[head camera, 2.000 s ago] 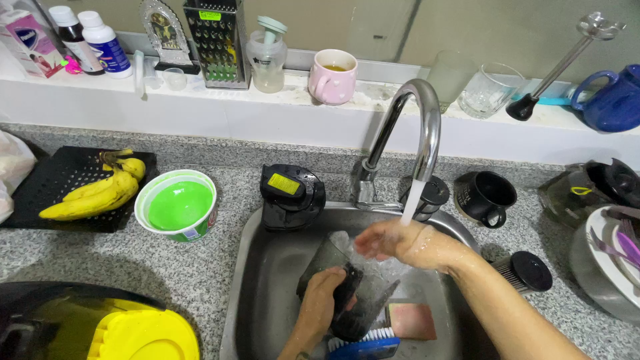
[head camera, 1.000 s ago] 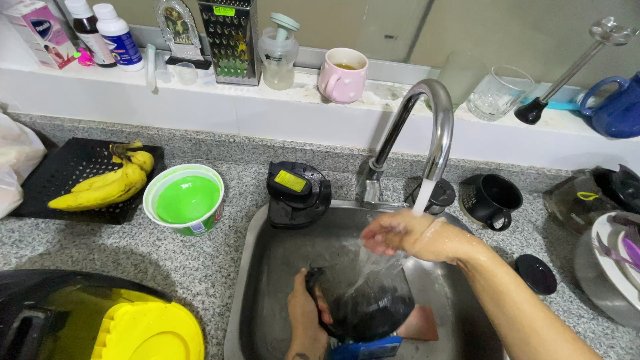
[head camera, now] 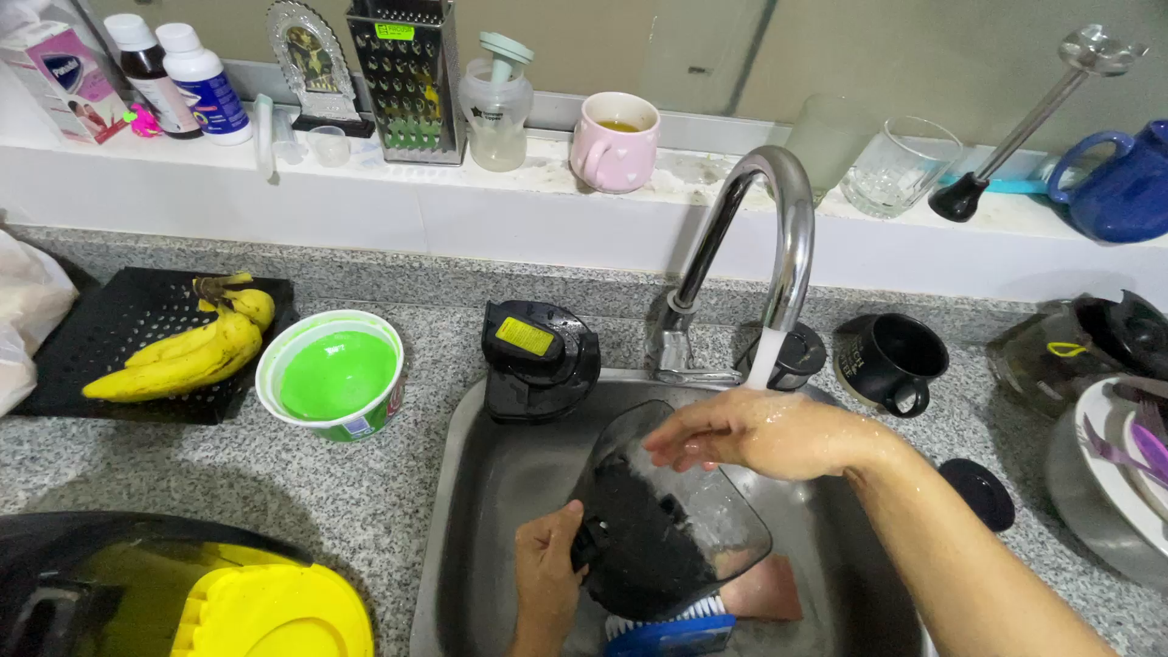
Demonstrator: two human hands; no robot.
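My left hand (head camera: pixel 550 557) grips the dark edge of a clear and black plastic container (head camera: pixel 657 520), tilted inside the steel sink (head camera: pixel 497 493). Water runs from the chrome faucet (head camera: pixel 792 246) onto my right hand (head camera: pixel 766 436), which is palm down above the container with its fingers apart and holding nothing. Below the container lie a blue brush with white bristles (head camera: pixel 671 634) and a pinkish sponge (head camera: pixel 771 589). A black plastic part with a yellow label (head camera: pixel 543 360) rests at the sink's back left rim.
On the left stand a green and white tub (head camera: pixel 330 374) and bananas (head camera: pixel 187 356) on a black perforated tray. To the right are a black mug (head camera: pixel 892 360), a round black lid (head camera: pixel 976 495) and a pot with dishes (head camera: pixel 1109 484). A ledge with cups runs behind.
The container in my left hand has been turned, its clear side now showing upward. My right hand stays in the running water. The view has shifted slightly.
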